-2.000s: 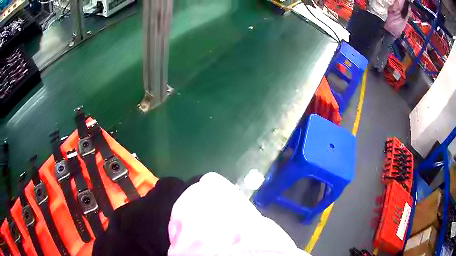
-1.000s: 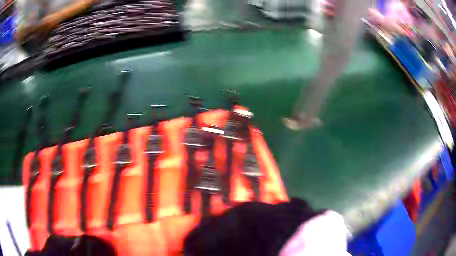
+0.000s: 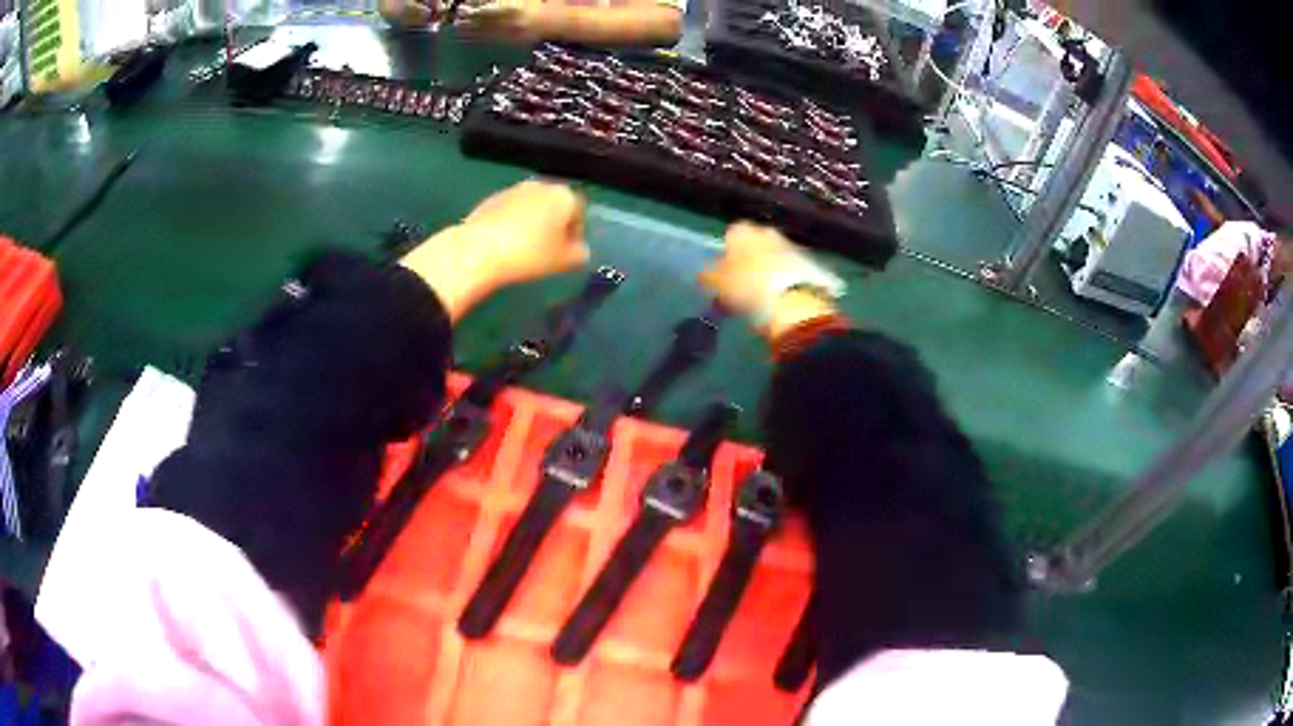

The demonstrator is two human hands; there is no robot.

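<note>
Smartwatches (image 3: 574,457) with black straps lie face down across the orange-red compartment tray (image 3: 426,638), their strap ends past its far edge. My left hand (image 3: 518,244) is over the bench beyond the tray, fingers curled; what is inside it is hidden. My right hand (image 3: 759,270), blurred, is closed at the upper end of a black smartwatch (image 3: 695,338) that slants down to the tray's far edge. A strap with a buckle (image 3: 607,280) lies between my hands. My sleeves cover parts of the tray's sides.
A black foam tray (image 3: 681,135) with rows of small parts lies beyond my hands, a dark rack of small pieces (image 3: 376,97) to its left. Another worker's arm (image 3: 567,17) is at the top. Metal post (image 3: 1064,185) and white-grey instrument (image 3: 1127,234) stand right. Another orange-red tray (image 3: 21,305) is at left.
The view has swung left from the stools and aisle to face the tray. Both hands now show beyond the tray's far edge; before, only sleeves showed.
</note>
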